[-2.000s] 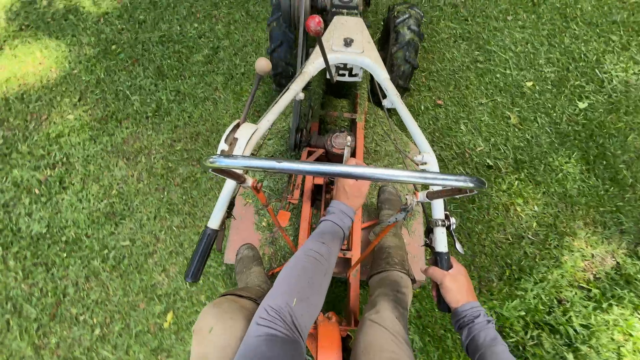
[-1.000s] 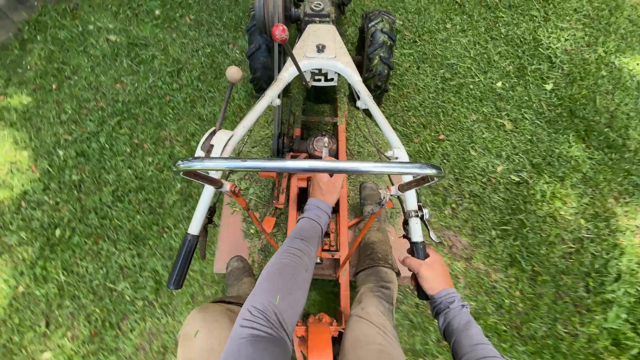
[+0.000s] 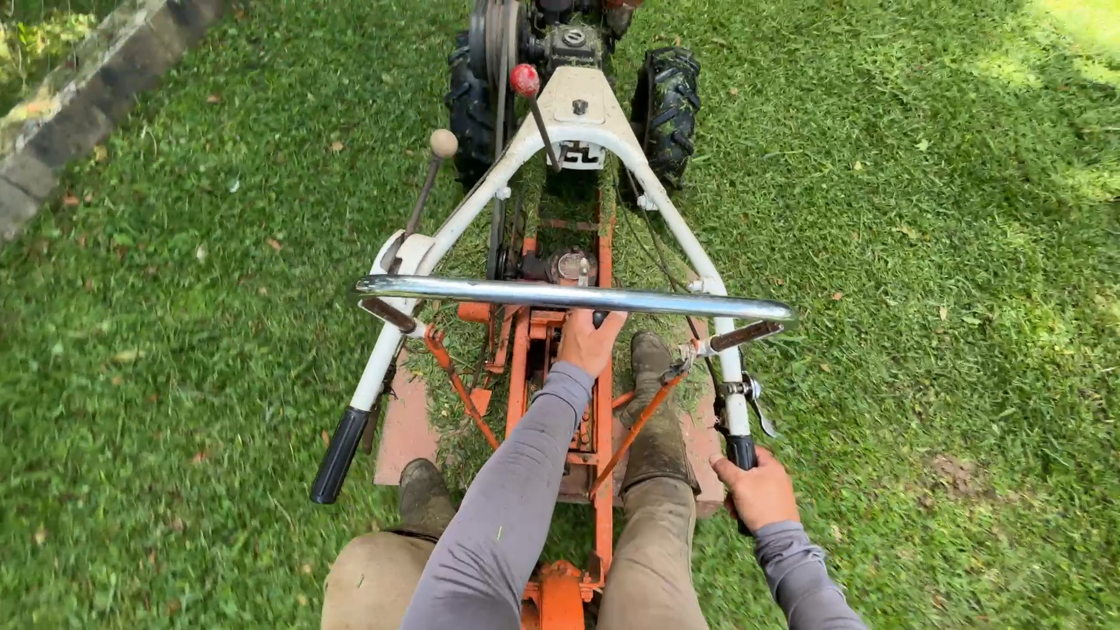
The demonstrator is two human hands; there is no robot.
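A two-wheel walk-behind tractor with white handlebars (image 3: 477, 199) stands in front of me, joined to an orange metal frame (image 3: 604, 420) between my legs. My left hand (image 3: 589, 341) is closed around a lever with a black grip (image 3: 600, 318), just below the chrome crossbar (image 3: 560, 295); the lever's lower part is hidden. At the right handlebar end, my right hand (image 3: 761, 492) holds the black rubber handlebar grip (image 3: 742, 451), below a metal hand lever (image 3: 764, 417). The left handlebar grip (image 3: 339, 457) has no hand on it. Two knobbed levers, one red (image 3: 525, 80), one beige (image 3: 444, 143), rise farther forward.
Lugged rubber tyres (image 3: 672, 114) flank the engine at the top. My boots (image 3: 652, 385) are beside the orange frame, near reddish footboards (image 3: 407, 420) strewn with grass clippings. Mown grass (image 3: 919, 289) surrounds the machine. A low concrete block edging (image 3: 66, 114) crosses the upper left.
The concrete edging has come further into view at the upper left. Both hands keep their holds on the lever and the right handlebar grip.
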